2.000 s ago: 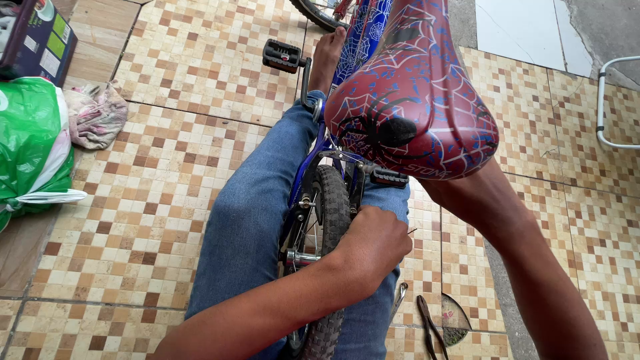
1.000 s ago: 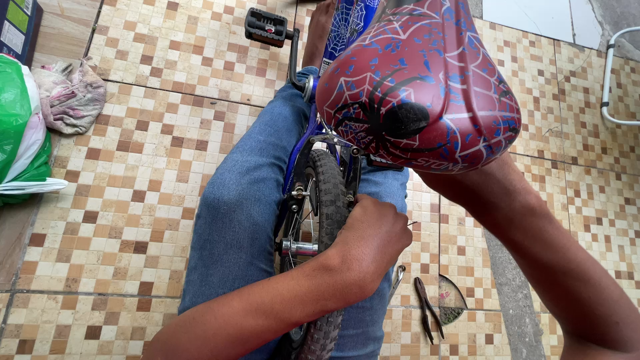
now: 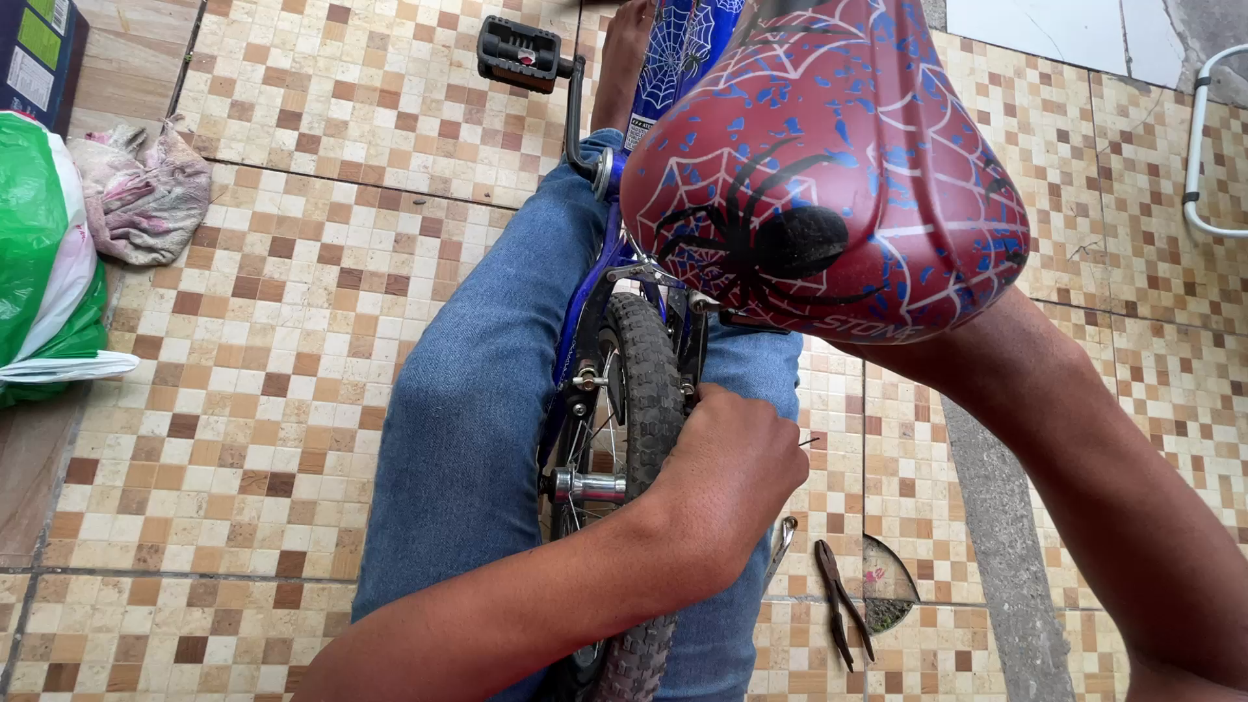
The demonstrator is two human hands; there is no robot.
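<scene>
My left hand (image 3: 736,463) reaches across the knobby bicycle tire (image 3: 651,390) to the far side of the rear wheel, beside the rim brake arm (image 3: 690,341). Its fingers are curled, and the tip of a thin dark rod (image 3: 809,442) sticks out past the knuckles. The fingertips are hidden. Above the wheel is a red saddle (image 3: 829,185) with spider and web patterns. My right forearm (image 3: 1053,409) runs up to the saddle's underside, which hides my right hand and whatever it touches. The blue bicycle frame (image 3: 673,68) lies between my legs.
Pliers (image 3: 840,604) lie on the tiled floor near a drain cover (image 3: 887,580), with a metal wrench (image 3: 782,546) by my leg. A pedal (image 3: 522,54) juts out left. At the left are a green bag (image 3: 34,234), a stained cloth (image 3: 146,195) and a box (image 3: 34,58).
The saddle and my right forearm appear shifted rightward and down in the view, which itself has moved somewhat. My left hand stays beside the wheel.
</scene>
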